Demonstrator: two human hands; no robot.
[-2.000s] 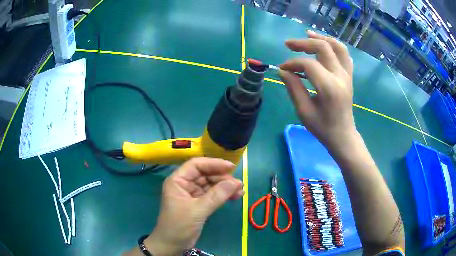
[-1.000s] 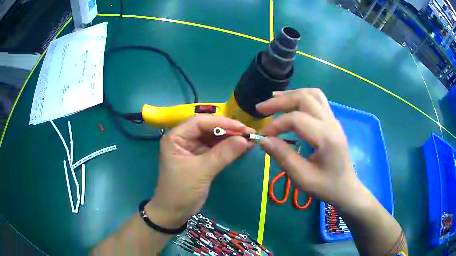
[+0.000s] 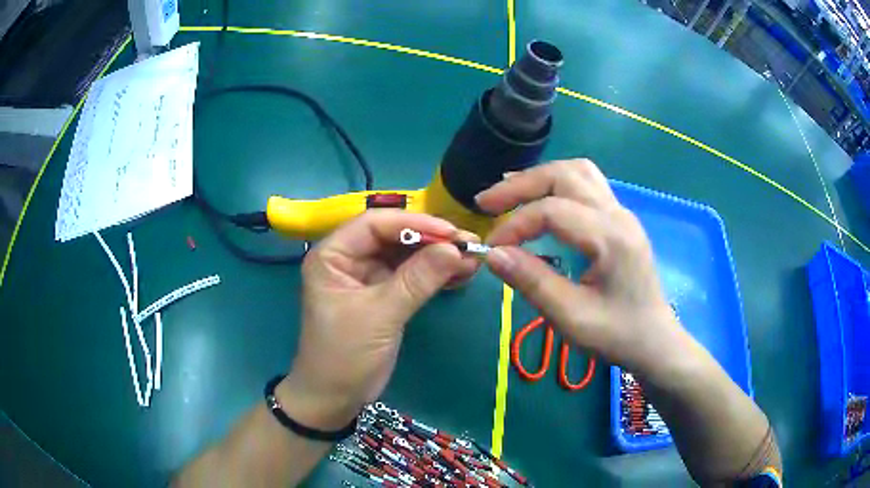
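A short wire lead (image 3: 465, 246) with a silver ring terminal, a red section, a dark section and a white sleeve is held level in front of the heat gun. My left hand (image 3: 367, 295) pinches its red part between thumb and fingers, with the ring sticking up to the left. My right hand (image 3: 582, 267) has thumb and fingertips at the white sleeve end. The yellow heat gun (image 3: 324, 215) stands behind my hands, its grey nozzle (image 3: 529, 88) pointing up. A heap of red, white and black leads (image 3: 420, 453) lies at the bottom.
Orange-handled snips (image 3: 534, 351), partly hidden by my right hand, lie beside a blue tray (image 3: 701, 286) with stacked leads. A second blue bin (image 3: 839, 334) is far right. A written paper (image 3: 134, 143), white tubing strips (image 3: 143, 329) and a black cord (image 3: 329, 124) are on the left.
My right hand moved back from above the nozzle, bringing the lead to my left hand, which now grips it too. The view shifted, bringing the lead heap into sight.
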